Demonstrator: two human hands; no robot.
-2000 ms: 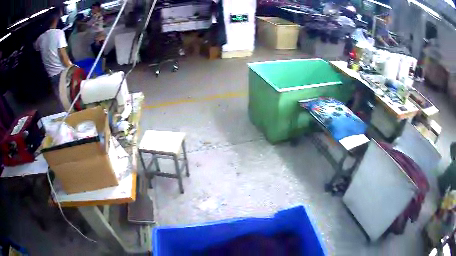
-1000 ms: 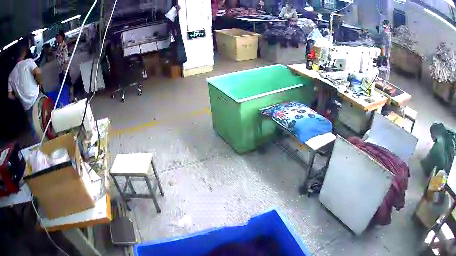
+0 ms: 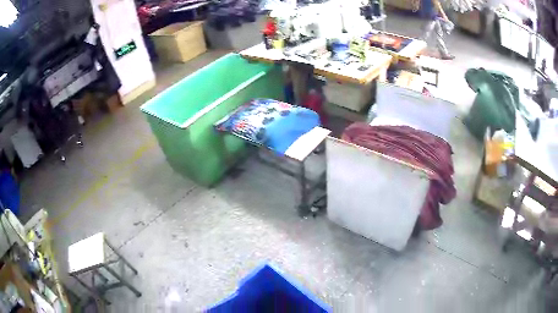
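Neither of my hands is in the picture. The blue plastic bin (image 3: 269, 290) lies nearest in front of me, cut off by the bottom edge; only its upper corner and dark blue inside show. The green plastic bin (image 3: 189, 143) stands further off at centre left. A long stool with a patterned blue cloth cover (image 3: 275, 122) stands against its right side. A grey-white, panel-sided container (image 3: 373, 189) stands right of the stool, with maroon cloth (image 3: 404, 147) hanging over its edge.
A square-topped stool (image 3: 89, 252) stands at lower left beside a cluttered table edge. A sewing machine table (image 3: 361, 70) is behind the green bin. A dark green bundle (image 3: 492, 101) and another table (image 3: 538, 143) stand at right. A person's legs (image 3: 439, 33) show at the back.
The view has swung to the right. The carton has mostly left the picture at left, and the green bin, stool and maroon cloth have shifted left. Less of the blue bin shows.
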